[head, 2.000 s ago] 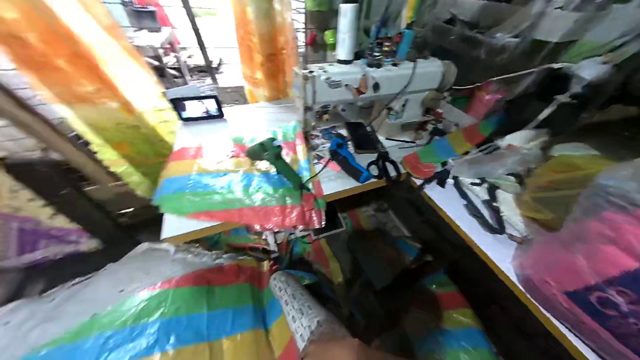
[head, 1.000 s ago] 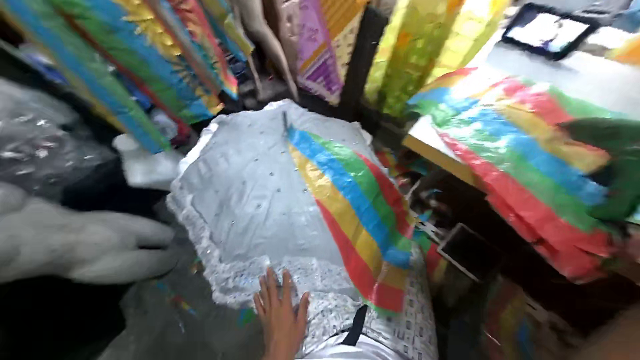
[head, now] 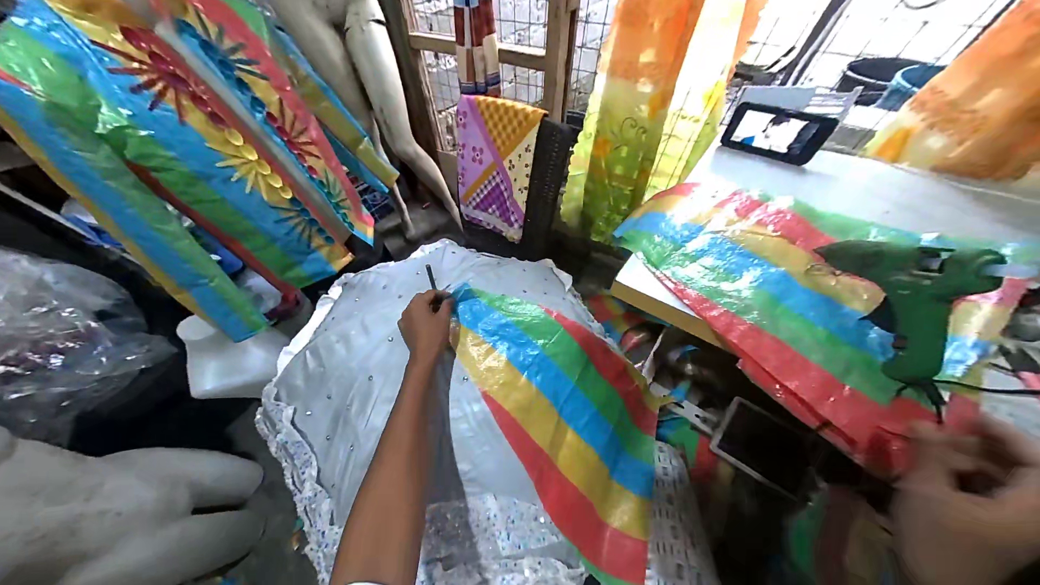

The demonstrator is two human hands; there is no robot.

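Observation:
My left hand [head: 426, 325] pinches the narrow top end of a striped plastic sheet panel [head: 561, 382] in red, green, blue and yellow. A thin dark rod tip [head: 431, 276] pokes up just beyond its fingers. Both lie over a pale grey lace-edged umbrella canopy [head: 366, 366], dotted with small studs. My right hand [head: 967, 496] is blurred at the lower right, fingers curled, below the table edge; whether it holds anything is unclear. Above it a green glue gun [head: 918, 301] rests on another striped plastic sheet [head: 756, 276] on the table.
The white table [head: 934, 195] bears a small device with a lit screen [head: 777, 132]. White mannequin parts [head: 122, 504] lie at lower left, beside clear plastic wrap [head: 65, 333]. Striped pieces with flower shapes [head: 236, 138] hang at upper left. Curtains [head: 650, 89] hang behind.
My left hand has moved from the canopy's near edge up to the panel's top end. My right hand has come into view at the right. The view has swung back toward the table.

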